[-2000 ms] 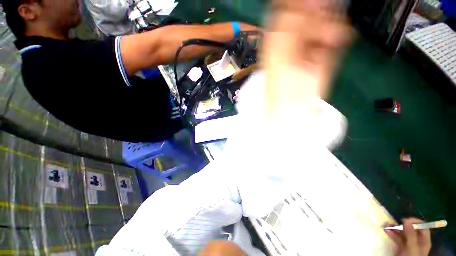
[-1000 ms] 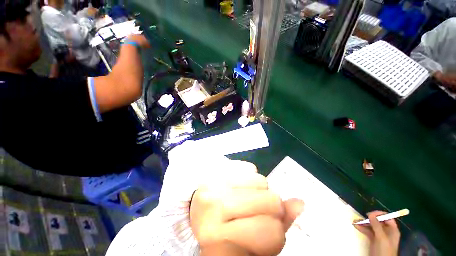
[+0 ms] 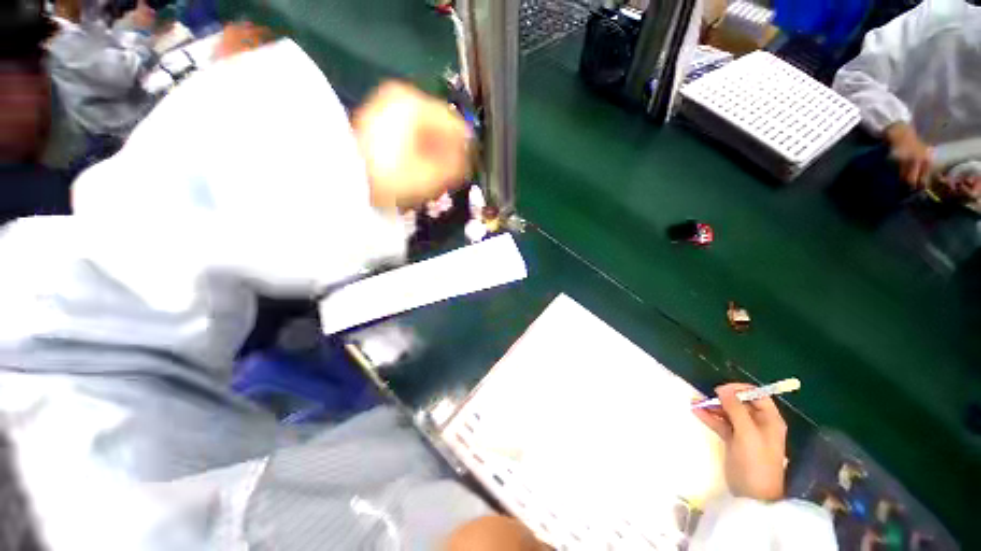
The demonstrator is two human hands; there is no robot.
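Note:
My right hand (image 3: 755, 443) holds a thin pale-handled tool, knife or pick (image 3: 770, 391), over the right edge of the large white adhesive sheet (image 3: 592, 398). Its thin tip points left. The sheet lies in front of me, overexposed, with rows of small dark slots along its near left edge. A small yellow patch shows by my right wrist. My left hand (image 3: 414, 145) is reached out to the upper left, blurred, beside the metal post; I cannot tell if it holds anything. A long white strip card (image 3: 430, 283) lies left of the sheet.
Metal post (image 3: 497, 108) behind the strip card. Two small modules, one dark and red (image 3: 692, 232), one brownish (image 3: 738, 315), lie on the green surface (image 3: 613, 215). White slotted tray stack (image 3: 772, 108) behind. Parts tray (image 3: 877, 506) lower right. People in white smocks at upper left and right.
My left hand has swung from over the sheet to the upper left, uncovering the sheet. My right hand still holds the tool. The view has shifted, and my sleeve now covers the person in black.

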